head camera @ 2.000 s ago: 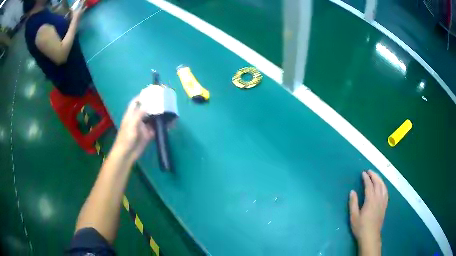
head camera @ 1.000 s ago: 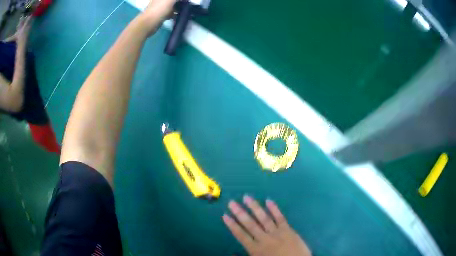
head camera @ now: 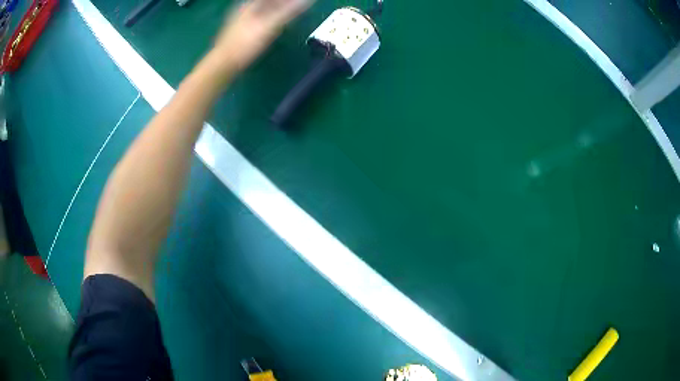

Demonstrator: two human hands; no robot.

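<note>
A microphone body [head camera: 359,46] lies on the dark green belt at the upper middle, its black handle pointing down and left. Its pale barrel shows small gold or brown dots. My left hand [head camera: 261,28] is just left of the barrel, apart from it, blurred and partly cut off by the top edge. It looks empty, with the fingers extended. My right hand is out of the picture.
A white rail [head camera: 298,232] divides bench and belt. A yellow knife [head camera: 261,374] and gold trim ring [head camera: 410,373] are cut off at the bottom. A yellow sleeve [head camera: 594,356] lies lower right, a black handle [head camera: 142,10] top left, a red container [head camera: 28,36] beyond.
My left hand has carried the microphone body over the rail onto the belt and let go. The view has shifted, so knife and ring sit lower. My right hand has left the picture.
</note>
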